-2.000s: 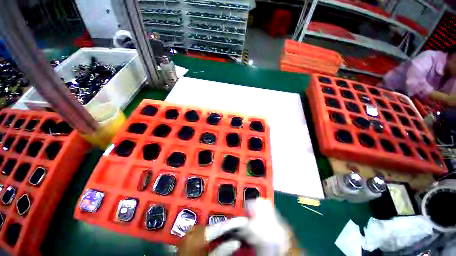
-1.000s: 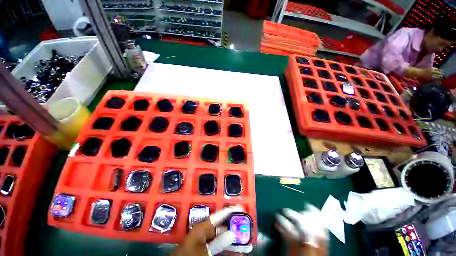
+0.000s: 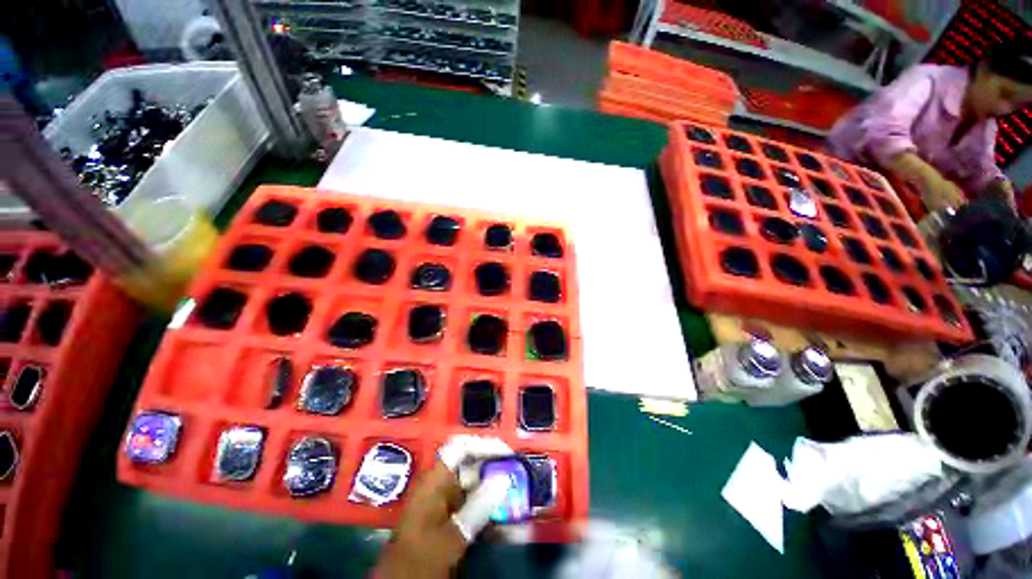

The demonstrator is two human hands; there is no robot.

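My left hand, with white coverings on its fingertips, grips a smartwatch unit with a lit purple-blue screen. It holds the unit over the front right pockets of the orange-red turnover tray. Another unit sits in the corner pocket just right of the held one. A lit unit lies in the front left corner pocket, and dark or silvery units fill most other pockets. My right hand is blurred and cut off at the bottom edge; its fingers cannot be made out.
A white work sheet lies behind the tray. More trays stand left and right. Two bottles, white wipes and a round white body are on the right. A white bin stands back left. A person in pink sits far right.
My left hand with the lit unit has moved left and slightly up over the tray. My right hand has moved left and down to the frame's bottom edge.
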